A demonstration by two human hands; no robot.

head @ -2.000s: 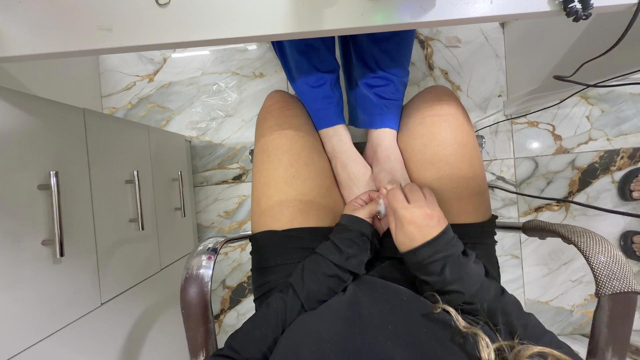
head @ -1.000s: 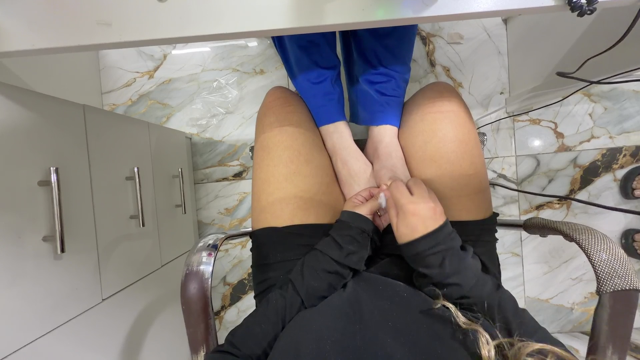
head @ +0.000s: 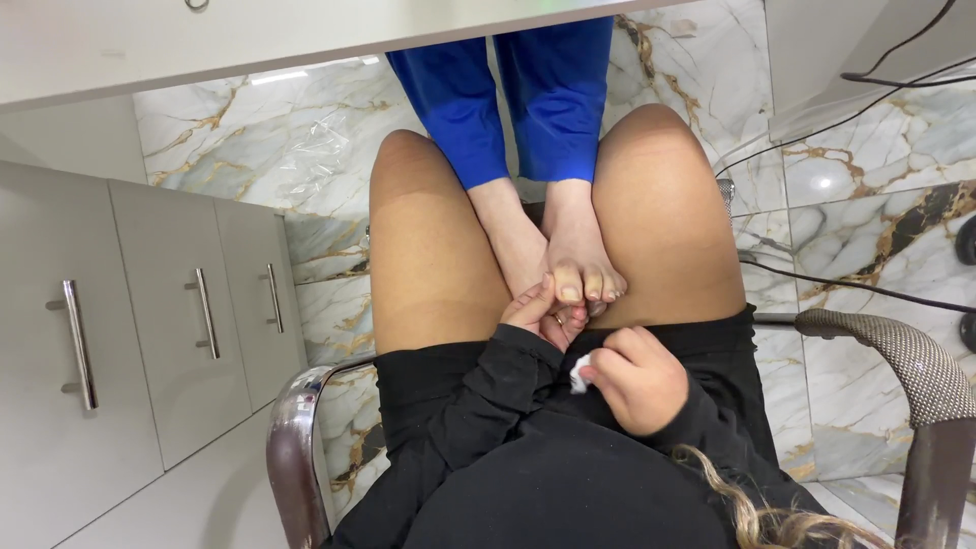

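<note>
Another person's two bare feet rest between my thighs, below blue trouser legs (head: 549, 107). My left hand (head: 545, 313) is at the toes of the foot on the right (head: 576, 252), with its thumb beside the big toe and its fingers under the toes. The other foot (head: 507, 236) lies partly behind that hand and the first foot. My right hand (head: 640, 381) is a little nearer my body, apart from the feet, and pinches a small white wad (head: 580, 374), which looks like cotton or tissue, between thumb and fingers.
A white tabletop edge (head: 343, 49) crosses above the legs. Grey drawers with metal handles (head: 80, 343) stand at the left. Chair armrests (head: 297, 457) flank me. Dark cables (head: 862, 290) run at the right, and clear plastic (head: 316, 156) lies on the marbled floor.
My right hand has moved away from the toes, toward my body and to the right, with the white wad in it. The toes now show more plainly. My left hand remains at the foot.
</note>
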